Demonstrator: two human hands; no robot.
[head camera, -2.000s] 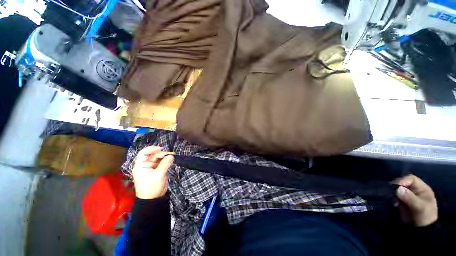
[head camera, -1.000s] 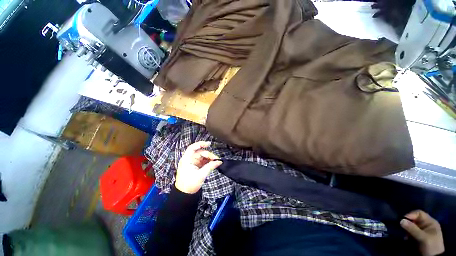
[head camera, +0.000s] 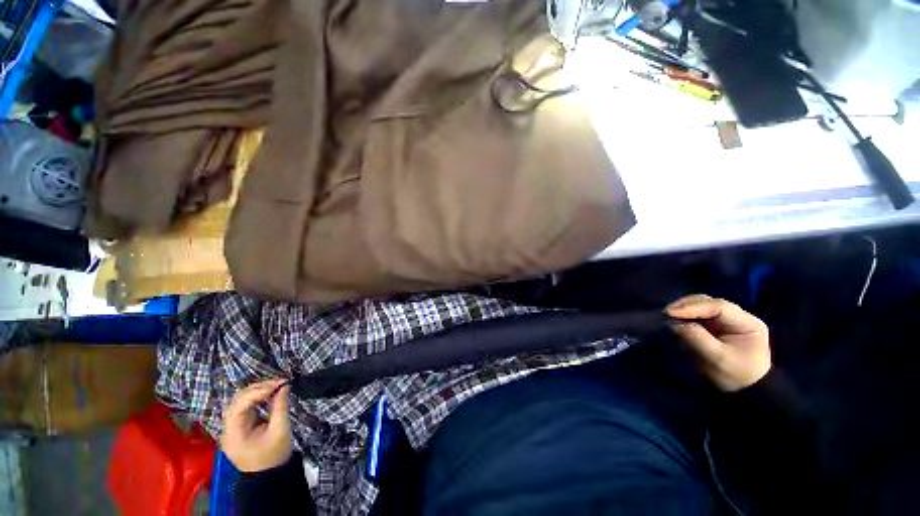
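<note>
A long dark band (head camera: 474, 341) is stretched over my lap. My left hand (head camera: 257, 425) pinches its left end between thumb and fingers. My right hand (head camera: 724, 341) pinches its right end. Plaid fabric (head camera: 237, 343) lies in a loose heap under and behind the band, hanging down near my left hand. Brown garment pieces (head camera: 454, 191) lie on the table beyond the band, with many folds at the left. A small looped dark tool (head camera: 527, 93) lies on the brown cloth.
A black-handled tool (head camera: 880, 171) and a black flat object (head camera: 752, 76) lie on the white table (head camera: 666, 186). A worn tan board (head camera: 171, 267) shows under the brown cloth. A red stool (head camera: 159, 469) and a cardboard-coloured box (head camera: 76, 388) are low left. Part of another machine (head camera: 45, 171) shows left.
The view has shifted right, showing more of the table's tools. The band now slopes up towards my right hand instead of down. Both hands still hold its ends.
</note>
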